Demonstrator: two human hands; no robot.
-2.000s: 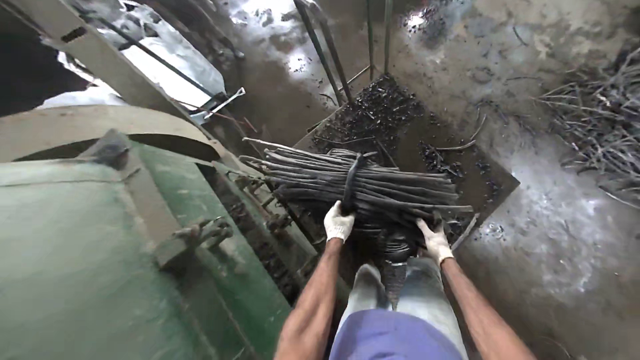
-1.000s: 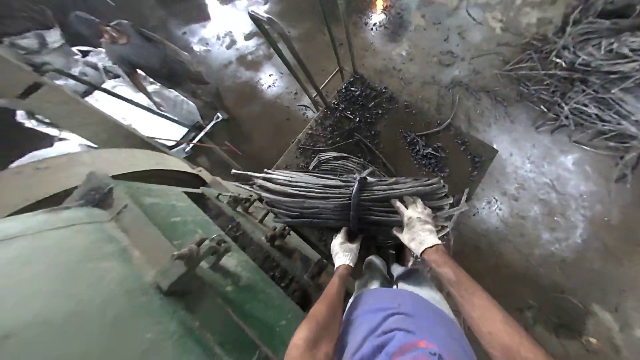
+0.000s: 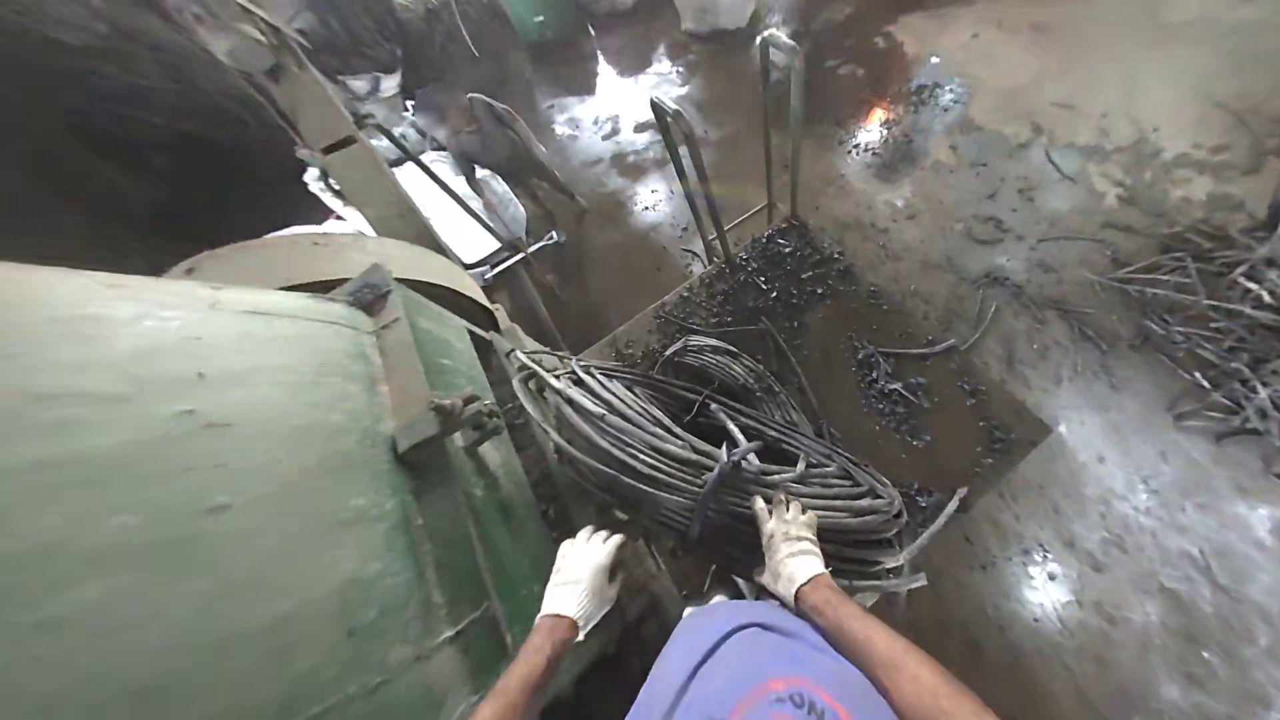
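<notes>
A large coil of dark grey cable (image 3: pixel 650 450), bound by a dark strap or tie (image 3: pixel 718 492), lies in front of me at the edge of the green machine. My right hand (image 3: pixel 790 545), in a white knitted glove, rests on the coil's near side, right of the tie; whether its fingers grip a strand cannot be told. My left hand (image 3: pixel 583 578), gloved alike, is near the machine's side, left of and below the coil, and nothing shows in it. Beyond the big coil lies a smaller coil of thin cable (image 3: pixel 745 375).
The green metal machine (image 3: pixel 200 480) fills the left. Black cut pieces (image 3: pixel 785 270) are scattered over a floor plate (image 3: pixel 850 345) with upright metal handles (image 3: pixel 690 175). Tangled cable (image 3: pixel 1225 330) lies at right. A blurred person (image 3: pixel 500 150) bends at upper left; an orange glow (image 3: pixel 876 116) shows on the floor.
The bundle has tilted, so its looped coil shape now shows. My left hand has come off it and moved left toward the machine; my right hand stays on the bundle.
</notes>
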